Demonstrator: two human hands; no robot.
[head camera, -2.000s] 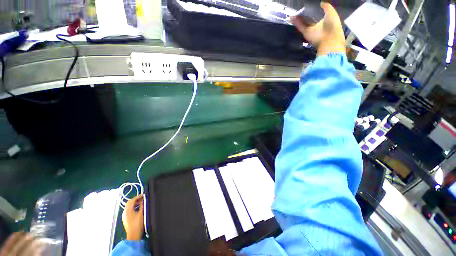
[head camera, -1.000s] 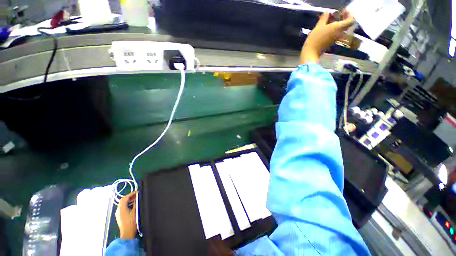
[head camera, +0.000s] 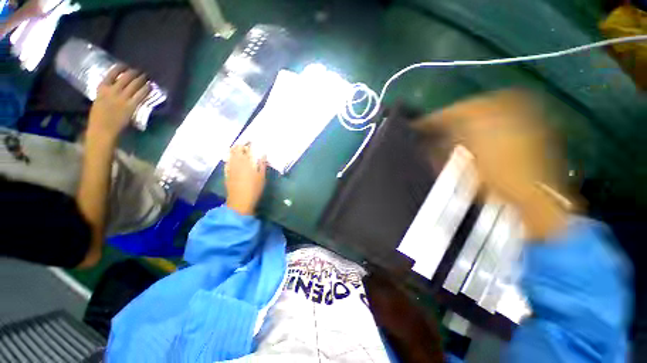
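White light bars (head camera: 438, 213) lie side by side in the black tray (head camera: 376, 188), with a dark divider between two groups. My right hand (head camera: 507, 152) is strongly blurred above the tray's far right part; I cannot tell whether it holds anything. My left hand (head camera: 245, 174) is at the near left end of the flat pile of white strips (head camera: 294, 117), fingers on or against it; whether it grips one is hidden. A thin white cable (head camera: 362, 103) lies coiled between pile and tray, its end loose on the mat.
A long silvery perforated sheet (head camera: 220, 106) lies left of the white pile. Farther left, a neighbour's hand (head camera: 117, 92) holds a shiny bundle near dark trays (head camera: 152, 46). Another hand shows at the top left corner. Something yellow (head camera: 628, 28) is at the top right.
The view has turned left and down. My right hand has come down from the upper shelf to over the tray. My left hand has moved from the cable beside the tray to the white pile.
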